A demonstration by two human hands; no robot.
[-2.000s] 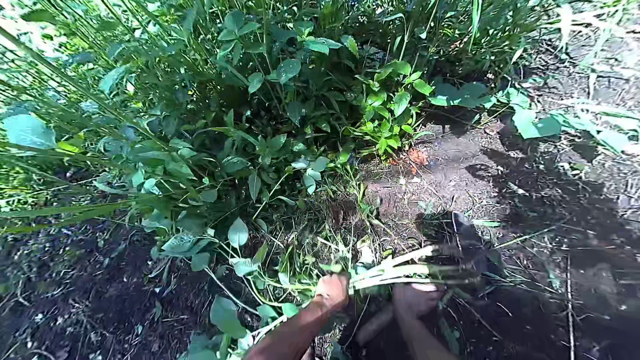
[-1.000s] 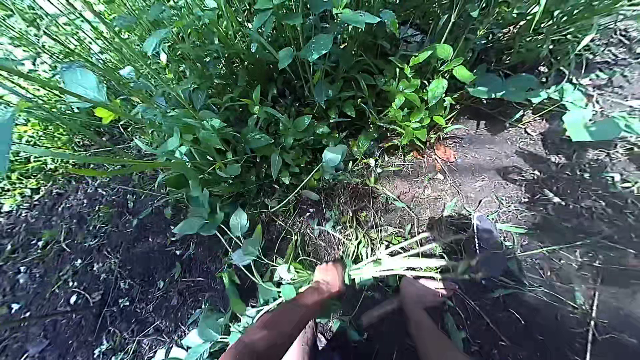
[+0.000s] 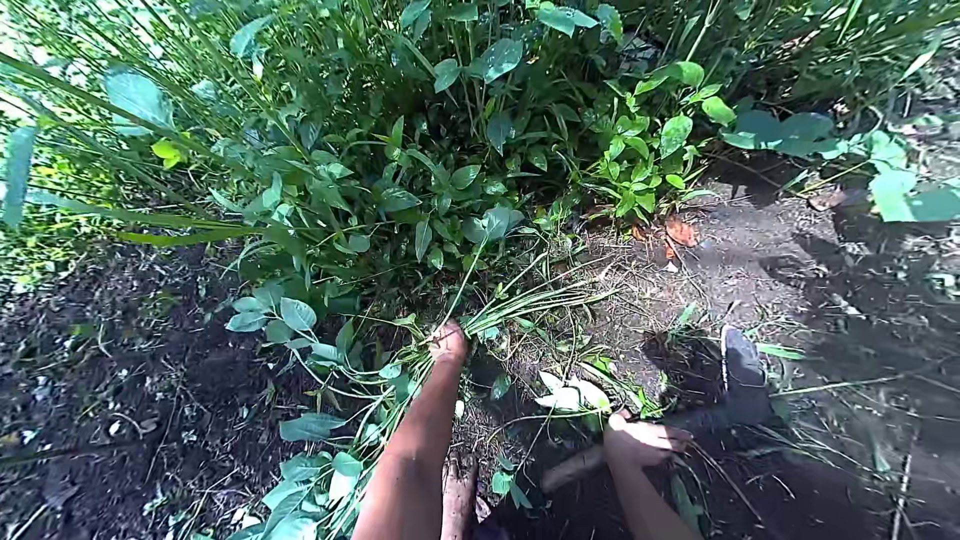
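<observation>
My left hand (image 3: 448, 341) is closed around a bundle of pulled green stems (image 3: 525, 307); their thin ends point to the upper right, and leafy tops (image 3: 322, 480) trail down to the lower left. My right hand (image 3: 641, 442) lies low over the wooden handle (image 3: 574, 469) of a hand tool with a dark metal head (image 3: 744, 367), and small pale leaves (image 3: 574, 396) touch its fingertips. The palm side is hidden, so its grip on the handle cannot be made out.
Dense leafy weeds (image 3: 465, 180) stand across the top. Dark soil (image 3: 150, 360) with plant scraps lies at the left, shaded soil (image 3: 847, 315) at the right. Dry orange leaves (image 3: 680, 232) rest near the weeds' edge. A bare foot (image 3: 457, 495) shows at the bottom centre.
My left hand and its stem bundle have moved left, away from my right hand. The stems' ends, earlier close to my right hand, are now apart from it.
</observation>
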